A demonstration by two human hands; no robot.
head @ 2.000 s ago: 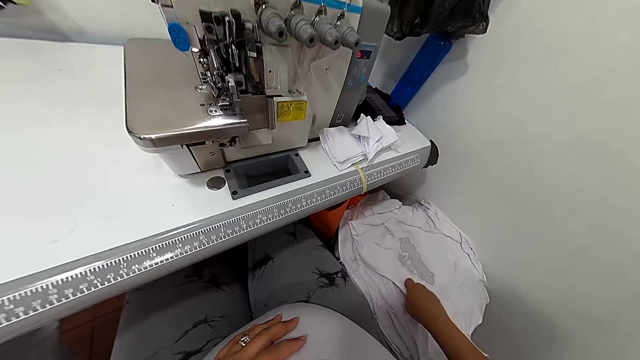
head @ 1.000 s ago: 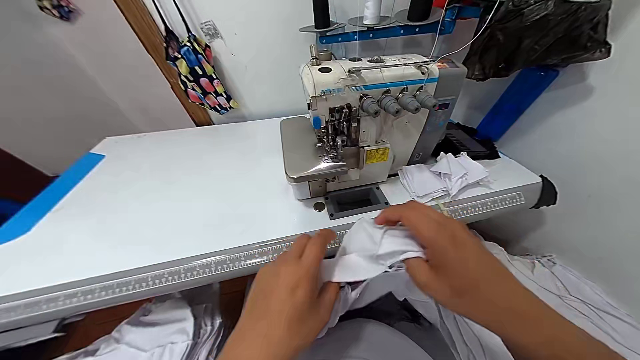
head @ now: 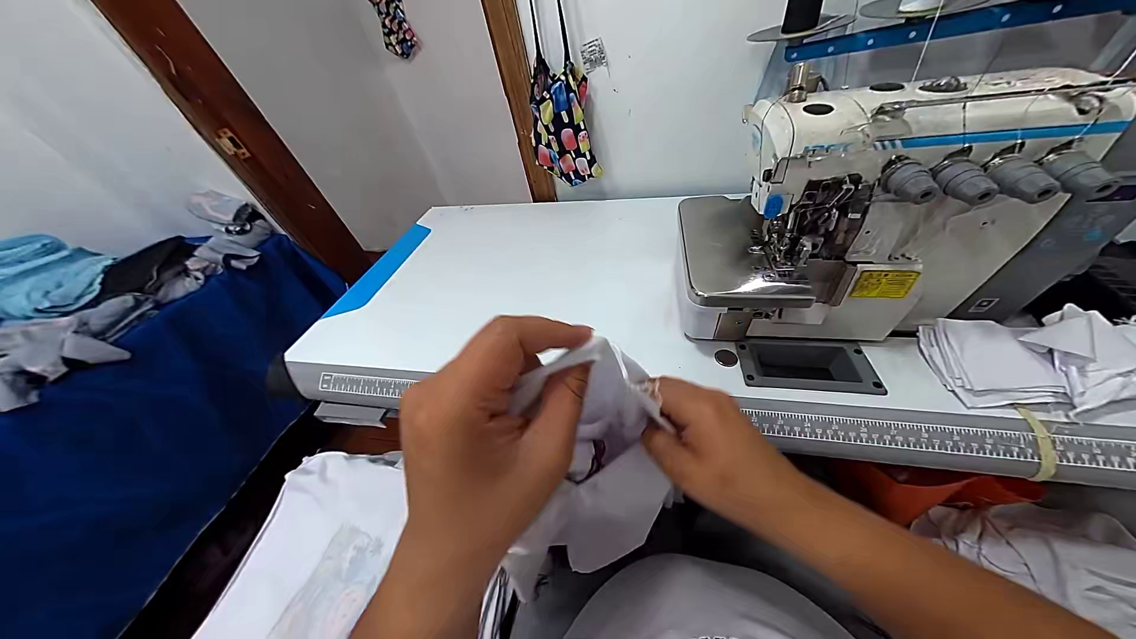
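Note:
Both my hands hold a white fabric piece in front of the table edge, over my lap. My left hand pinches its upper left edge between thumb and fingers. On the other side, my right hand grips the upper right edge. A dark printed mark shows on the cloth between them, and its lower part hangs in loose folds. Behind and to the right stands an overlock sewing machine on the white table. Folded white fabric pieces lie at its right.
A measuring tape strip runs along the table's front edge. White printed garments lie at the lower left, and more white cloth at the lower right. Clothes are heaped on a blue cover at the far left.
Two seconds ago my right hand was on a white garment at the right and my left hand lay on my lap; both now hold cloth, raised. The view has swung left.

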